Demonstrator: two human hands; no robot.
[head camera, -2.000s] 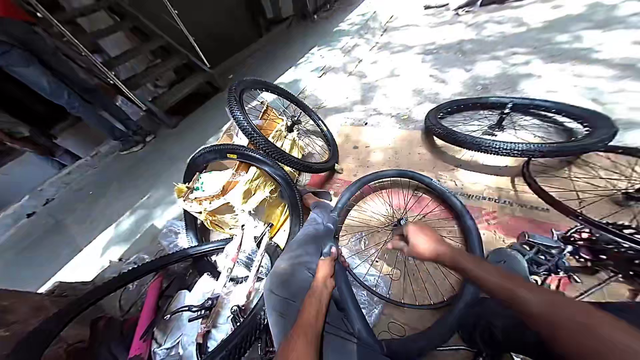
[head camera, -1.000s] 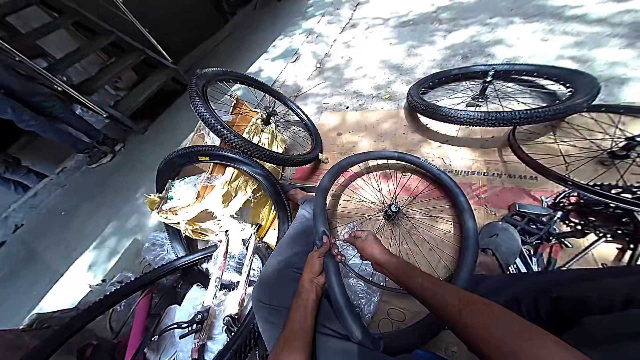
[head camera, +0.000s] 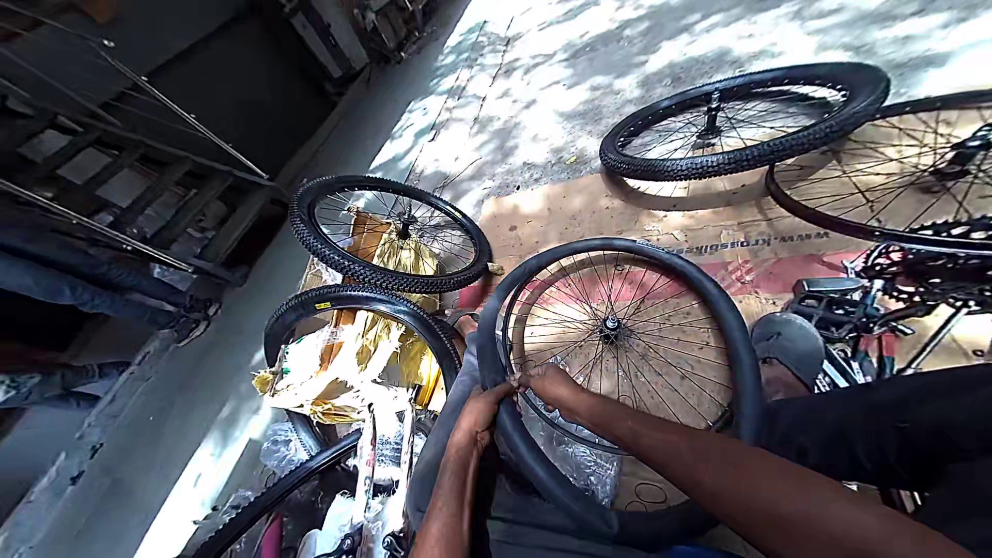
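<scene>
A spoked bicycle wheel rim (head camera: 505, 329) stands tilted across my lap, with a smooth black inner tube (head camera: 732, 325) lying loosely around it. The wheel's hub (head camera: 611, 327) faces me. My left hand (head camera: 484, 411) grips the tube at its left side, the thumb near the rim. My right hand (head camera: 554, 386) meets it there from inside the wheel, fingers closed at the tube's inner edge; what the fingertips pinch is too small to tell. Part of the tube's lower edge is hidden behind my right forearm.
Knobby-tyred wheels lie at left (head camera: 391, 232) and upper right (head camera: 744, 120). A loose tyre (head camera: 360, 298) rests against yellow wrapping (head camera: 395, 349). A bare wheel (head camera: 876, 229), pedals and bicycle parts are at right on flattened cardboard (head camera: 542, 209). A person's legs (head camera: 93, 279) show at far left.
My right hand has moved from near the hub to the wheel's left side, beside my left hand. In the last second both hands have stayed together there. The view has shifted.
</scene>
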